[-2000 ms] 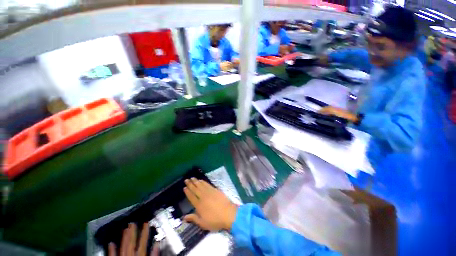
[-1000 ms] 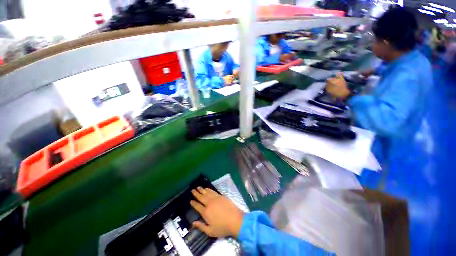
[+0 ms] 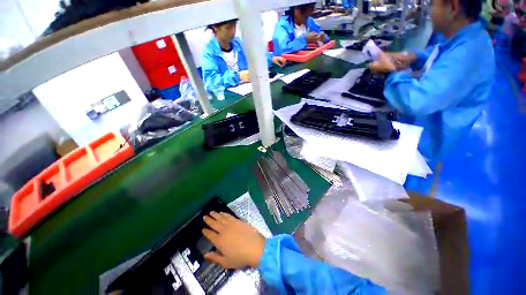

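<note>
A black plastic tray body [image 3: 167, 253] with white bracket shapes [image 3: 183, 266] at its centre lies aslant at the bottom of the view, cut off by the lower edge. It rests on a silvery foam sheet [image 3: 250, 208]. My right hand [image 3: 233, 241] is bare and lies palm down on the right part of the tray body, its fingers slightly apart, gripping nothing that I can see. My left hand is not visible.
Thin metal strips [image 3: 281, 187] lie fanned by a white post [image 3: 257, 75]. An orange divided tray [image 3: 69, 178] is at the left. A plastic-lined cardboard box [image 3: 453, 245] is at lower right. Other black units [image 3: 230, 130] lie beyond; a person in blue [image 3: 444, 86] works at right.
My left hand, seen on the tray body two seconds ago, has left the view. My right hand stays on the tray body. The person at right now holds something white.
</note>
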